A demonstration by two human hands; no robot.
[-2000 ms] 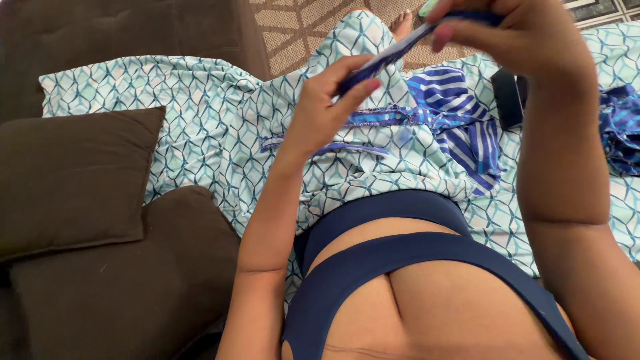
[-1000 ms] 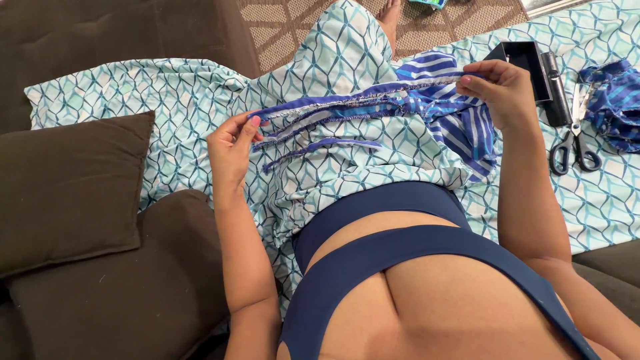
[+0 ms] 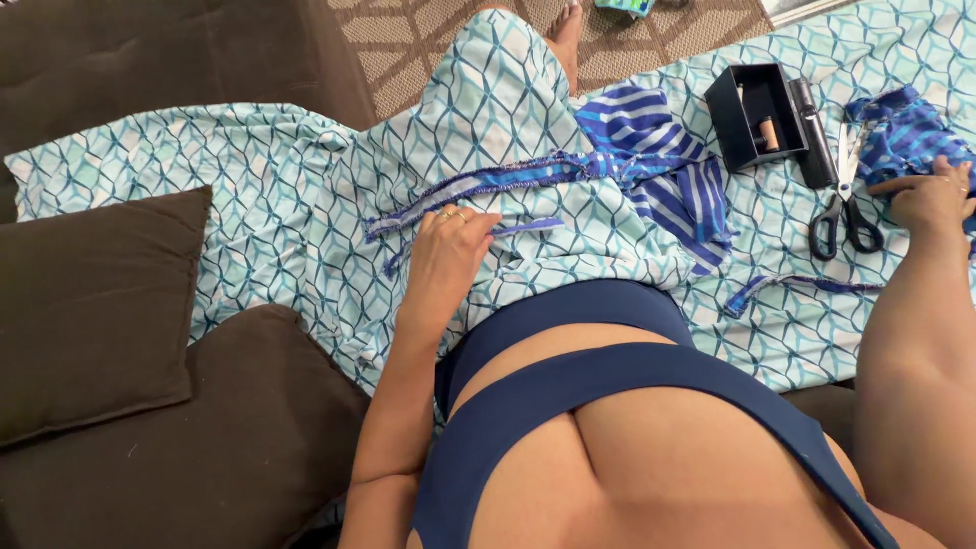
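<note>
On the patterned sheet over my lap, my left hand (image 3: 451, 252) rests by a narrow blue fabric strip (image 3: 534, 226); whether its fingers pinch the strip is unclear. Just above lies a longer blue-and-white strip with stitched edges (image 3: 488, 180), which meets a striped blue fabric piece (image 3: 679, 175). At the far right, my right hand (image 3: 932, 197) is on a bunched blue fabric piece (image 3: 907, 133); its grip cannot be made out. Another strip (image 3: 808, 284) lies at lower right, its right end hidden by my forearm. Black-handled scissors (image 3: 844, 202) lie left of my right hand, blades pointing up.
A black open box (image 3: 751, 114) with a small peach-coloured item inside stands beside a black cylindrical case (image 3: 814, 133). Brown cushions (image 3: 99, 313) lie at left. The patterned sheet (image 3: 259, 160) spreads under everything, with a woven rug (image 3: 427, 46) beyond it.
The long strip that both hands held stretched a second ago is no longer between them. My left hand has moved right and my right hand has moved right to the bunched fabric. A strip now shows at lower right.
</note>
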